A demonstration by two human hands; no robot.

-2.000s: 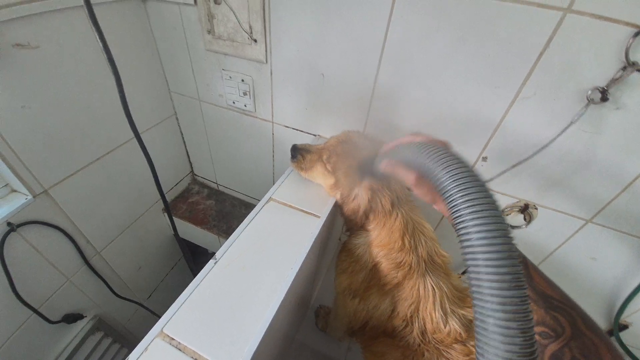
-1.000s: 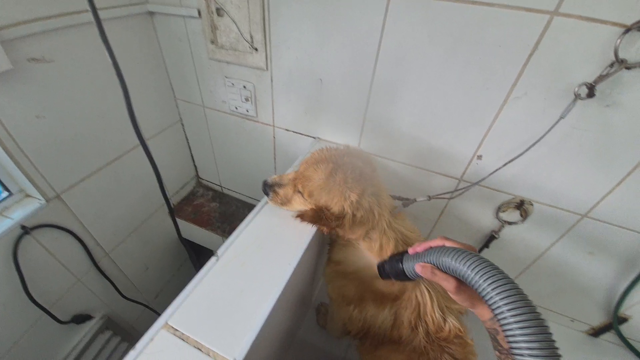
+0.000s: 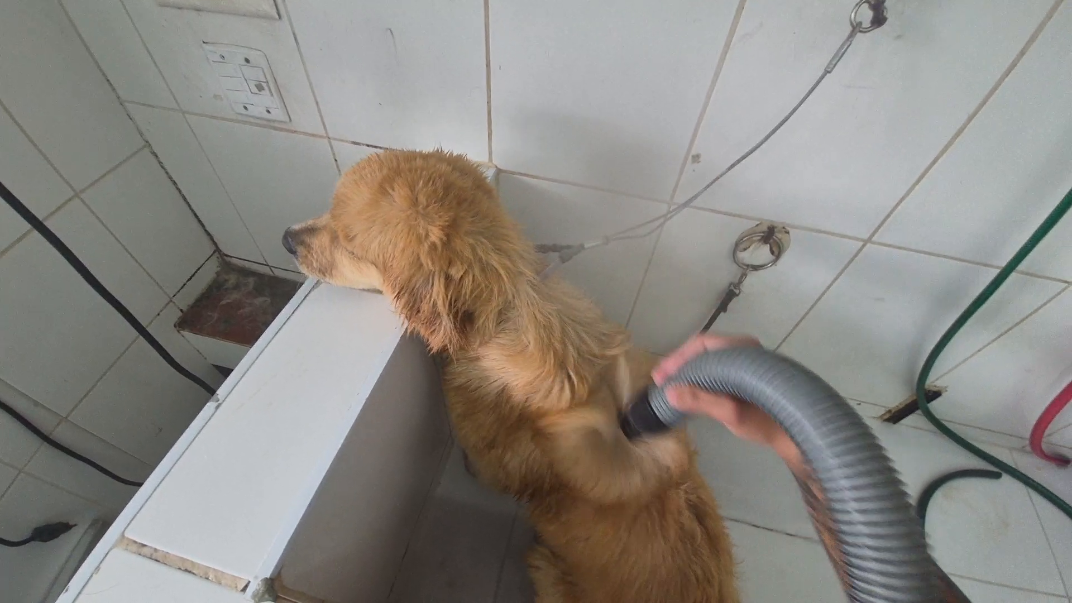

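Note:
A wet golden-haired dog [image 3: 586,435] sits inside a tiled tub, its chin resting on the white tiled ledge [image 3: 276,394]. My right hand [image 3: 720,389] grips a grey corrugated dryer hose [image 3: 837,452] near its black nozzle [image 3: 643,417]. The nozzle points at the dog's back and side, where the fur is blown apart and blurred. A thin cable tether [image 3: 754,146] runs from the dog's neck to a metal ring [image 3: 868,15] high on the wall. My left hand is out of view.
On the wall are a second ring with a clip [image 3: 760,247] and a socket plate [image 3: 245,81]. Black cords [image 3: 100,289] hang at the left. A green hose [image 3: 963,322] and the end of a red hose [image 3: 1051,423] are at the right.
My right hand and the nozzle have moved from the dog's head down to its back. The dog's head, veiled by the hose and hand at first, now shows fully. The view has shifted closer.

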